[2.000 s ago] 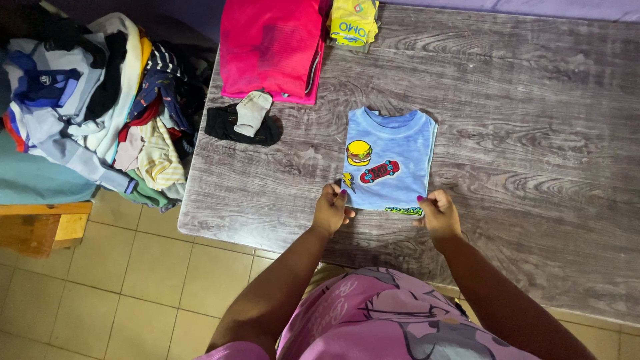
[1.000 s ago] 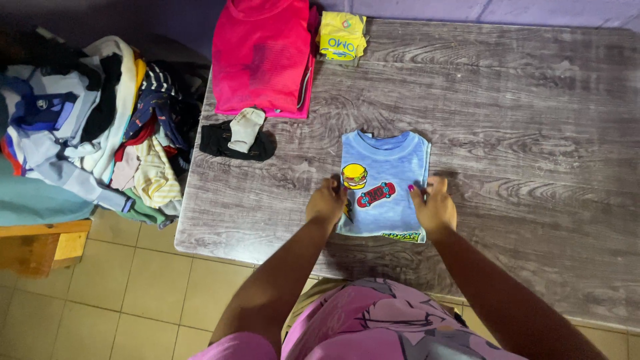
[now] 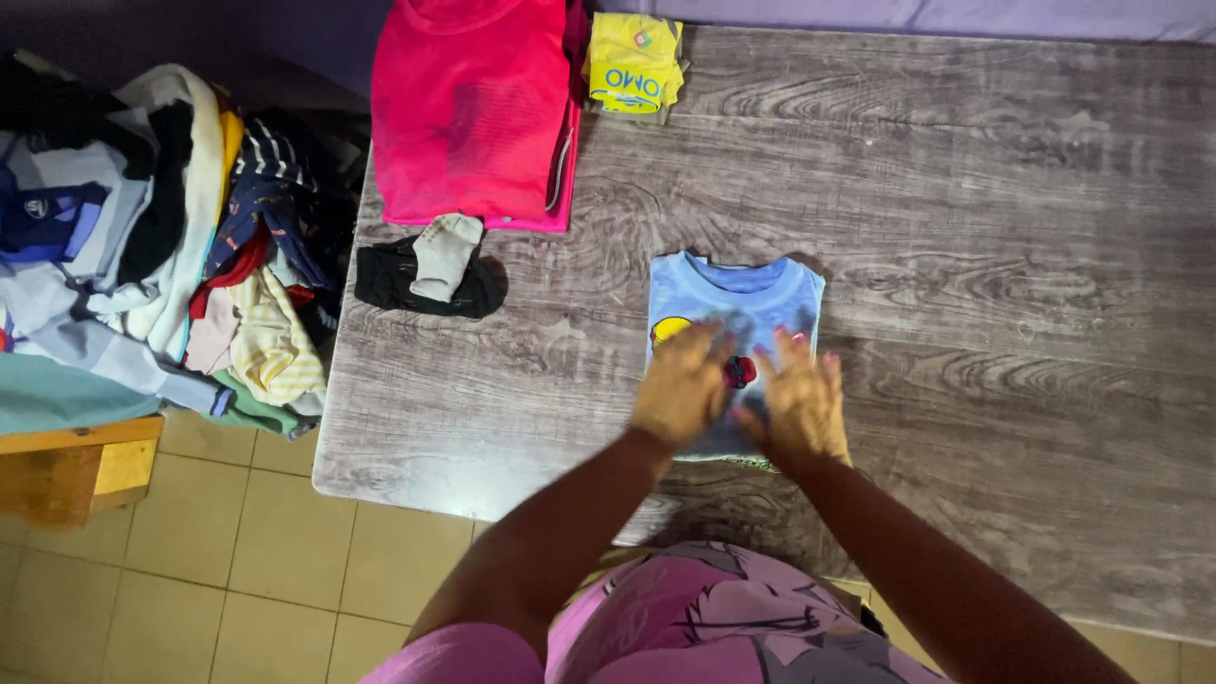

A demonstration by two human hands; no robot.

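A folded light-blue T-shirt [image 3: 746, 299] lies flat on the wood-grain table [image 3: 997, 380], its collar toward the far side. My left hand [image 3: 682, 385] is over the shirt's left part, fingers spread, partly covering a yellow printed picture. Over the right part is my right hand [image 3: 800, 394], its fingers apart and slightly blurred. Between the two hands a bit of a red print shows; the rest of the prints are mostly hidden. Neither hand grips anything.
Folded pink-red clothing [image 3: 465, 114] lies at the table's far left, beside a folded yellow packet [image 3: 635, 66]. Nearer are a black folded garment [image 3: 385, 275] and a small grey sock [image 3: 446, 256]. Left of the table is a heap of mixed clothes [image 3: 171, 237].
Both hands have moved from the shirt's lower corners, by way of its sides, onto its front. They no longer pinch the fabric as they did two seconds ago.
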